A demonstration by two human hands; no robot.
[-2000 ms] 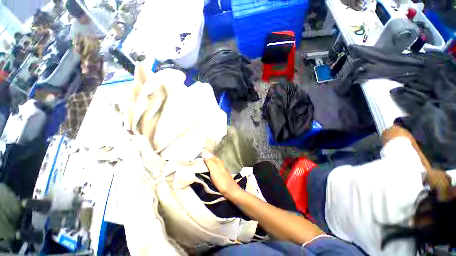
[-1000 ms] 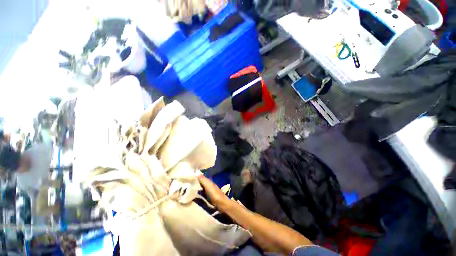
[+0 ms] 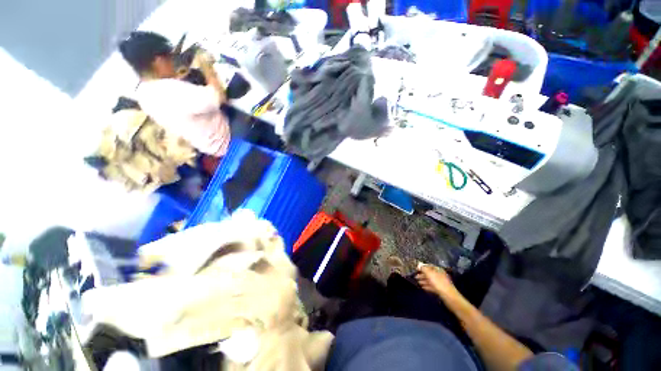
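A large beige cut-piece bundle [image 3: 239, 290] fills the lower left, close against my body. My left hand is not in view. My right hand [image 3: 433, 280] is low at the centre right, off the bundle, with the forearm reaching up from the lower right. It is small and blurred beside dark cloth, and I cannot tell whether its fingers hold anything.
A red stool [image 3: 366, 243] with black cloth and a white strip stands ahead, beside an upturned blue crate [image 3: 293, 196]. A white machine table [image 3: 427, 181] carries yellow-green scissors [image 3: 455, 175], grey pieces [image 3: 330, 101] and a sewing machine [image 3: 536, 141]. A person [image 3: 185, 109] works at left.
My right hand has left the beige bundle and moved right. The view has turned right and lifted, bringing in more of the machine table. The bundle now sits lower in view.
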